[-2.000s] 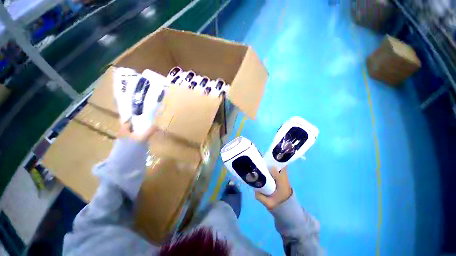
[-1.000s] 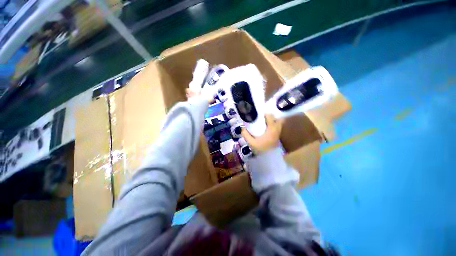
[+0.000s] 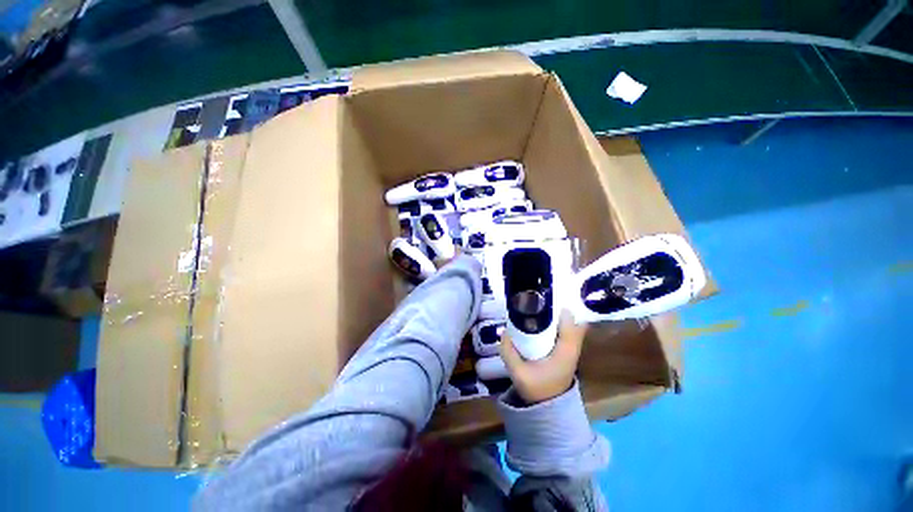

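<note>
The large brown carton (image 3: 450, 110) stands open in front of me, with rows of white handheld devices (image 3: 420, 188) with dark oval faces inside. My right hand (image 3: 546, 368) grips two white devices over the carton's right side. One (image 3: 528, 300) points up, and the other (image 3: 641, 284) tilts out to the right over the rim. My left hand (image 3: 452, 262) is down inside the carton, mostly hidden by its grey sleeve. Two white devices (image 3: 408, 258) fan out from its fingers, tilted against each other. The carton's lower part is partly hidden by my arms.
A green conveyor belt (image 3: 701, 80) runs behind the carton with a white paper piece (image 3: 626, 87) on it. A white bench (image 3: 135, 150) at the left carries printed sheets and small dark parts. A blue object (image 3: 70, 420) lies at lower left. Blue floor (image 3: 801, 400) is at right.
My view has turned and the carton now shows from above. My left hand has moved deeper into the carton. White devices now lie at its far end. My right hand still holds two devices.
</note>
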